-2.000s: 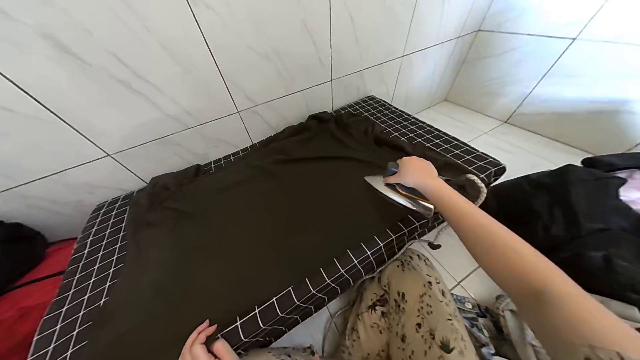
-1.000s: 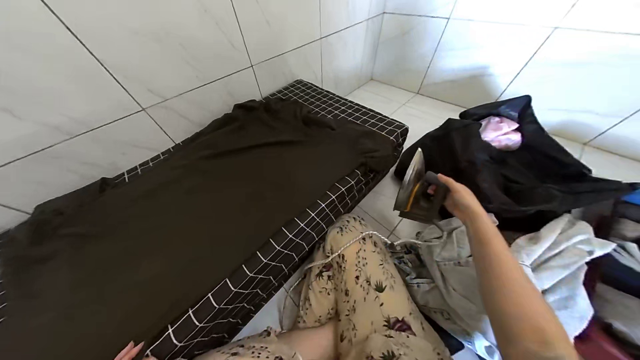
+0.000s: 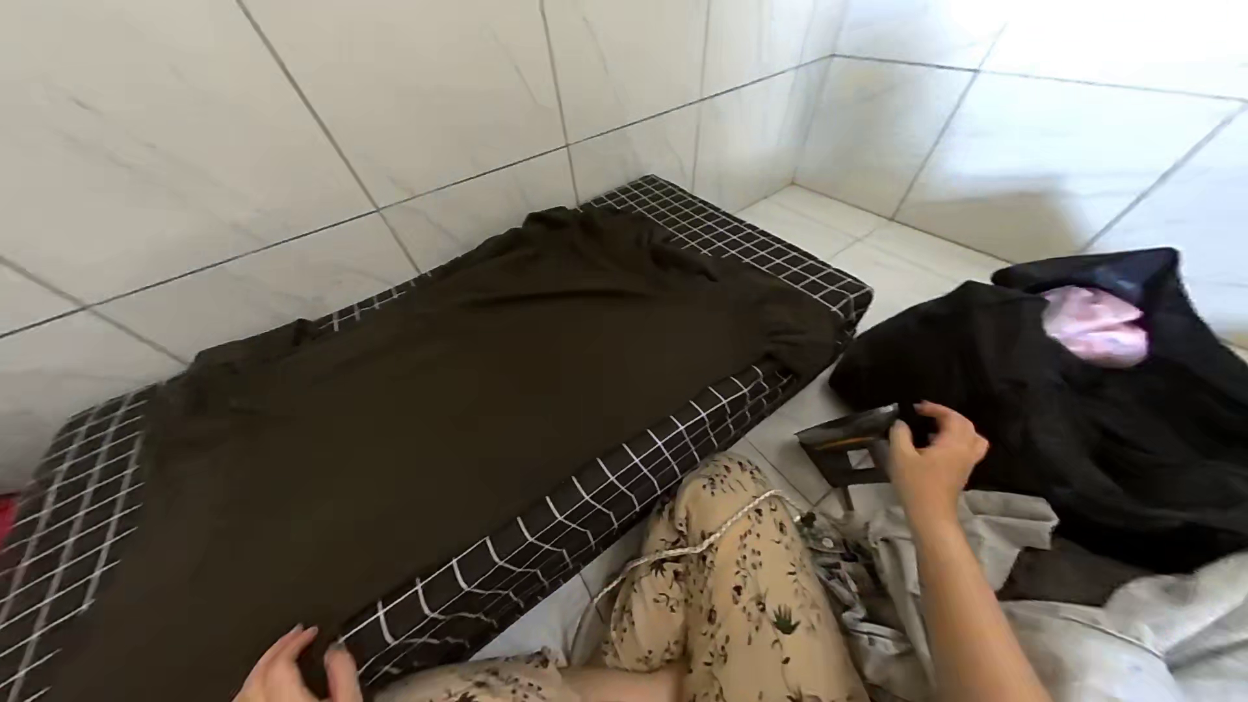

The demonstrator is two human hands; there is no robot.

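Note:
A dark brown garment point(image 3: 468, 370) lies spread over a low ironing pad with a black-and-white grid cover point(image 3: 780, 253). At the pad's near edge, my left hand point(image 3: 302, 668) touches the garment's hem with thumb and fingers; whether it pinches the cloth is hard to see. On the right, my right hand point(image 3: 936, 448) is at the clothes iron point(image 3: 846, 444), which sits low beside the pad with its soleplate hidden. The thumb and fingers are spread near its handle, and their grip cannot be made out. A pale braided cord point(image 3: 697, 548) runs across my patterned trousers.
A black bag or cloth point(image 3: 1053, 419) with a pink item point(image 3: 1097, 325) in it lies on the tiled floor at right. Grey and whitish clothes point(image 3: 1102, 624) are heaped at lower right. The tiled wall point(image 3: 468, 107) stands behind the pad.
Two seconds ago the iron was on the garment in my right hand; then it was lifted off to the right. Now it is lower, beside the pad. My left hand remains at the near edge.

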